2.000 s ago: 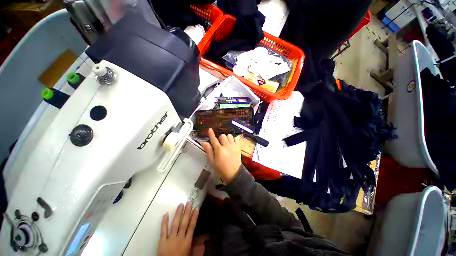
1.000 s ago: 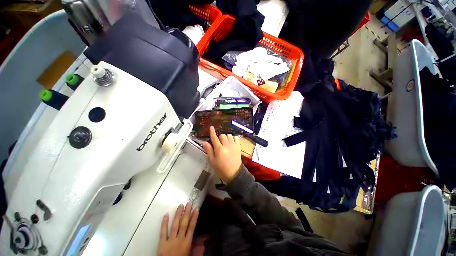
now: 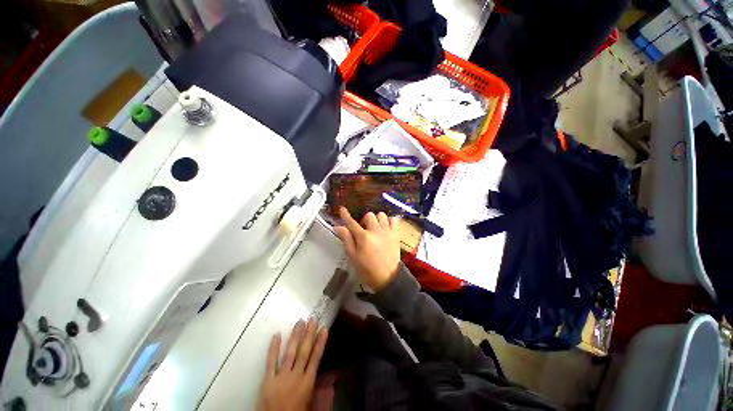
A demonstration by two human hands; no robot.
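Note:
A smartphone (image 3: 366, 193) with a dark, reddish-brown screen lies on the small white tray (image 3: 402, 138) at the sewing machine's right end. A white-purple stick and a dark stick lie across its right side. My right hand (image 3: 374, 247) is at the phone's near edge, its index finger extended onto the screen, the other fingers curled; it holds nothing. My left hand (image 3: 294, 368) lies flat on the white machine bed (image 3: 265, 329), fingers slightly apart, its wrist cut off by the lower edge. The white machine head (image 3: 209, 193) marked "brother" stands to the left.
An orange basket (image 3: 492, 120) with dark cloth and a bag of white pieces stands behind the tray. A white paper sheet (image 3: 460, 233) and heaped dark fabric strips (image 3: 554, 241) lie to the right. Green-topped thread cones (image 3: 112, 143) stand behind the head. Pale bins (image 3: 671, 185) stand at far right.
The whole view has shifted, so things appear further right. My right index finger is slightly more bent and lower on the phone. My left hand stays on the machine bed.

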